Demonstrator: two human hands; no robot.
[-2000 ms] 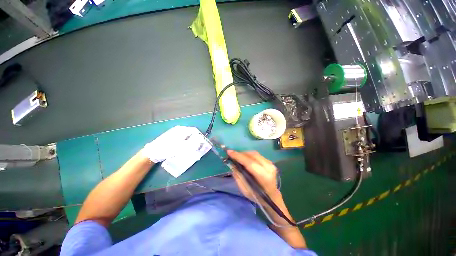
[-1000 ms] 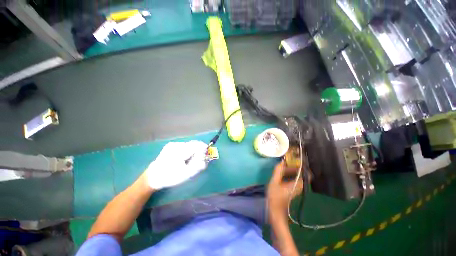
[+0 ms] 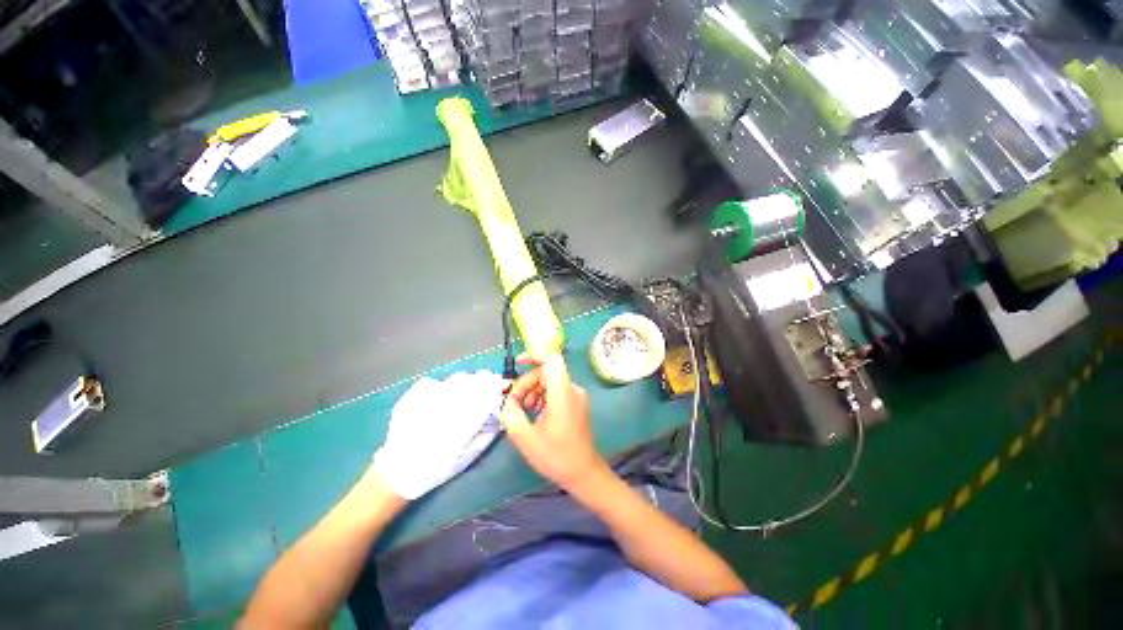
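Observation:
My left hand, in a white glove, is closed around a power supply unit over the green mat. The glove hides nearly all of the unit. My bare right hand has its fingers on the unit's end, where the cord goes in; its fingertips are bent together there. The black power cord runs from the unit over the yellow-green wrapped bar to a bundle on the belt. The soldering iron is not clear to see; its cable and thin tube hang by the stand's yellow base.
The tip-cleaning pot stands right of my hands, beside the dark solder feeder with its green solder spool. One unit lies at the belt's left, another at its far side. Stacked housings stand behind. Clear trays fill the right.
My right hand held the soldering iron at the unit, moved to the stand, and is now back at the unit without the iron. My left hand keeps hold of the unit. The view has shifted.

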